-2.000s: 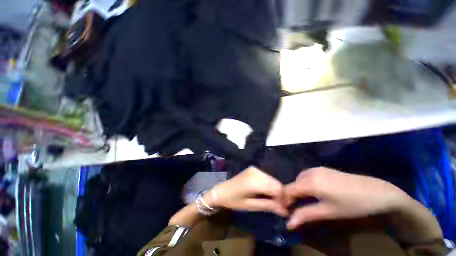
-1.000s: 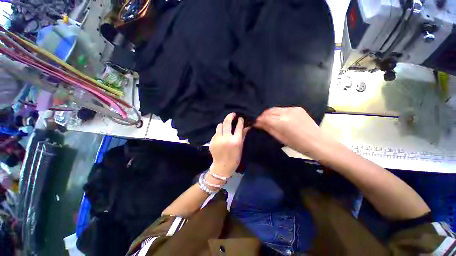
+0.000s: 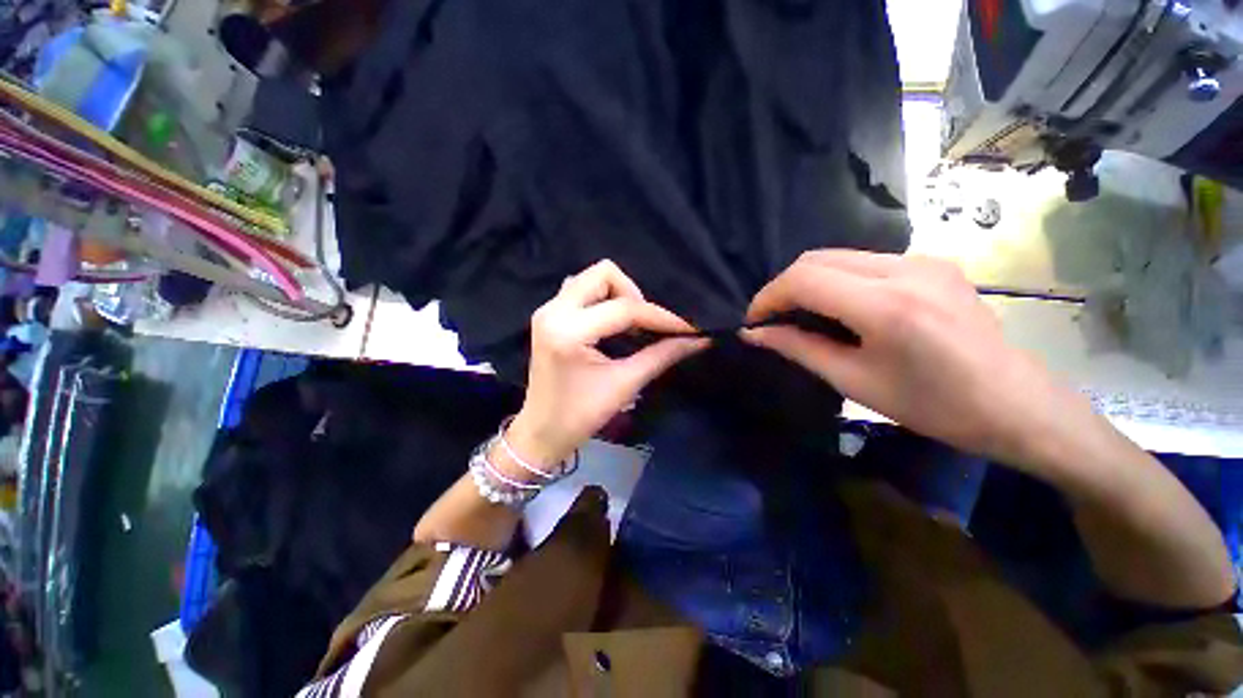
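Note:
A large soft black garment [image 3: 545, 150] lies heaped over the pale table and hangs over its front edge towards my lap. My left hand [image 3: 586, 348] pinches a narrow fold of the black cloth between thumb and fingertips. My right hand [image 3: 886, 334] pinches the same fold just to the right, its fingertips close to those of my left hand. The cloth is drawn into creases that run to the pinched spot. The fold between the fingertips is too dark to tell in detail.
The sewing machine head [image 3: 1104, 82] stands at the upper right over the pale bed [image 3: 1022, 246]. Grey-green translucent pieces [image 3: 1131, 259] lie right of it. Pink and yellow strips [image 3: 177, 205] are at the left. A blue basket [image 3: 205, 545] below left holds dark cloth [image 3: 355, 477].
My hands came up from the table's front edge onto the garment, then moved slightly right. They still pinch the cloth, with the fingertips now facing each other. The view has shifted, bringing the machine head in.

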